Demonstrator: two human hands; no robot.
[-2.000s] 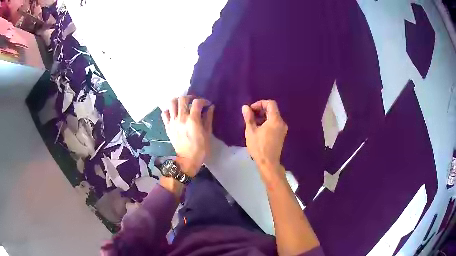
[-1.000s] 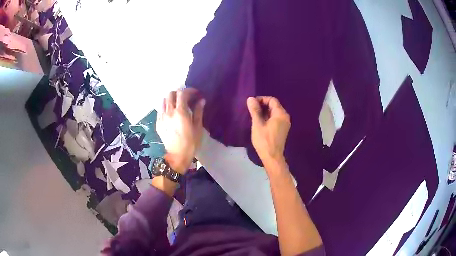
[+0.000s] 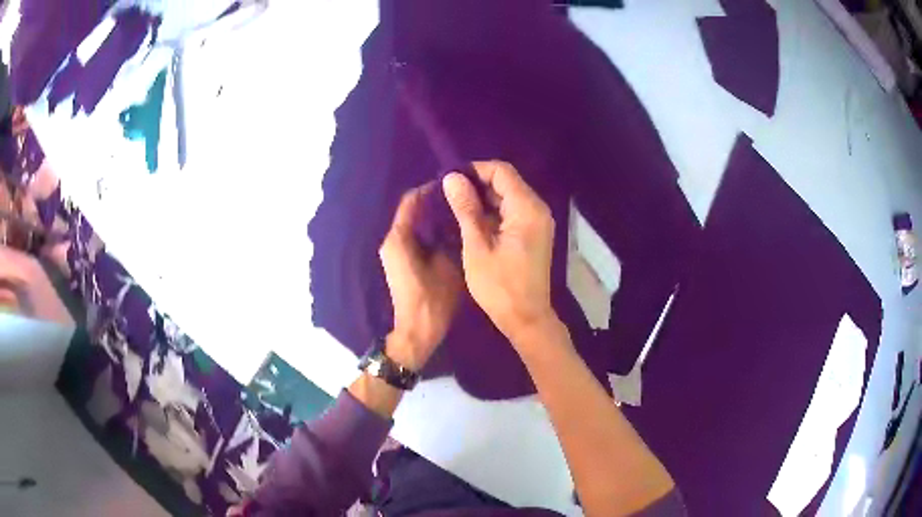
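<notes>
The large dark purple cloth (image 3: 505,91) lies over the middle of the table, with a ragged left edge and a ridge running up from my hands. My right hand (image 3: 505,242) pinches the cloth between thumb and fingers. My left hand (image 3: 420,268) is beside it, fingers curled around a bit of the cloth, its fingertips partly hidden. Purple remnants with cut-out gaps (image 3: 768,252) lie at the right. A small angular cut piece (image 3: 743,61) lies apart at the upper right.
The white table (image 3: 243,182) carries purple and green bits at the upper left. Scraps (image 3: 167,414) are heaped below its near edge. A white paper piece (image 3: 824,414) lies at the right. A small bundle (image 3: 905,252) lies at the far right edge.
The view has shifted. My hands have come together, and my left hand has moved from the cloth's ragged edge to beside my right hand. A raised ridge shows above them.
</notes>
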